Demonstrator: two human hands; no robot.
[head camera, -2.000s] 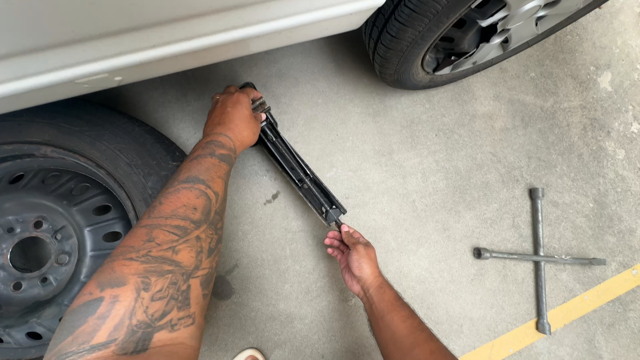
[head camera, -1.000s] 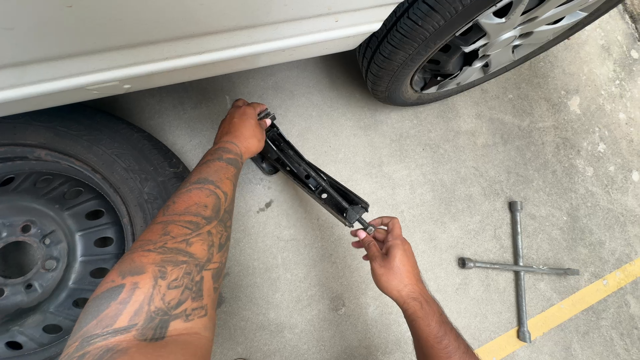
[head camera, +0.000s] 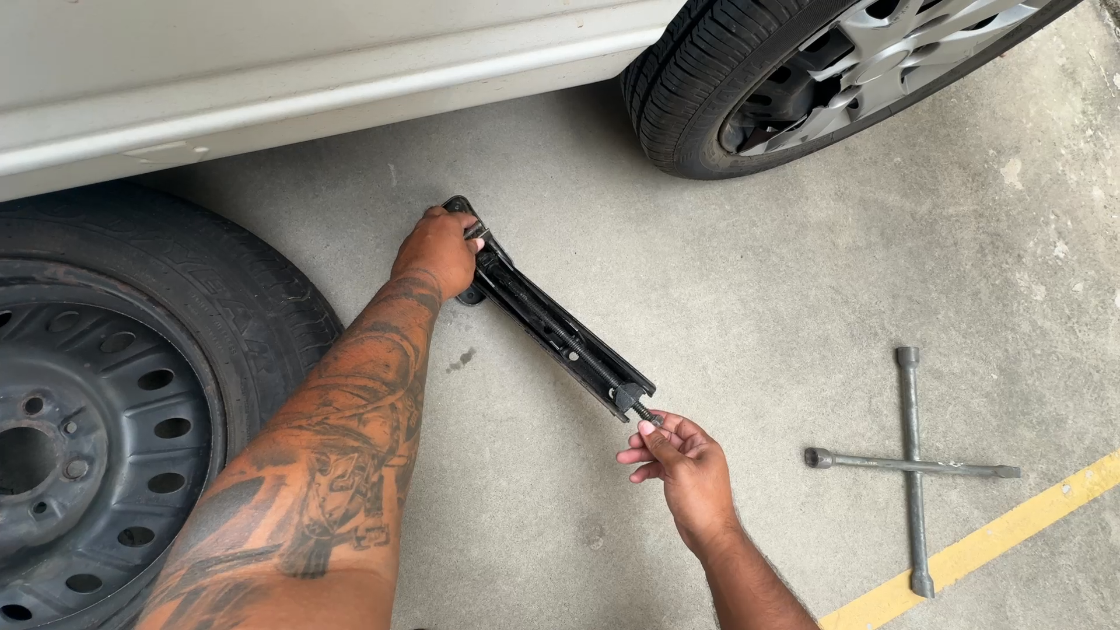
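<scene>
A black metal car jack (head camera: 560, 328), folded into a long narrow shape with a threaded screw along it, slants between my two hands. My left hand (head camera: 442, 249) is closed around its upper left end, by the flat base plate. At the lower right end, my right hand (head camera: 678, 459) pinches the tip of the jack's screw between thumb and fingers. Part of the jack's far end is hidden under my left hand.
A spare wheel on a dark steel rim (head camera: 188, 385) lies at the left, partly behind my left forearm. Above is the sill of a light-coloured car (head camera: 350, 96), with its mounted wheel (head camera: 700, 96) at upper right. A four-way lug wrench (head camera: 912, 429) lies on the concrete near a yellow line (head camera: 989, 547).
The jack has turned in my hands, so its open channel and screw now show more fully. Both hands have kept hold of its ends.
</scene>
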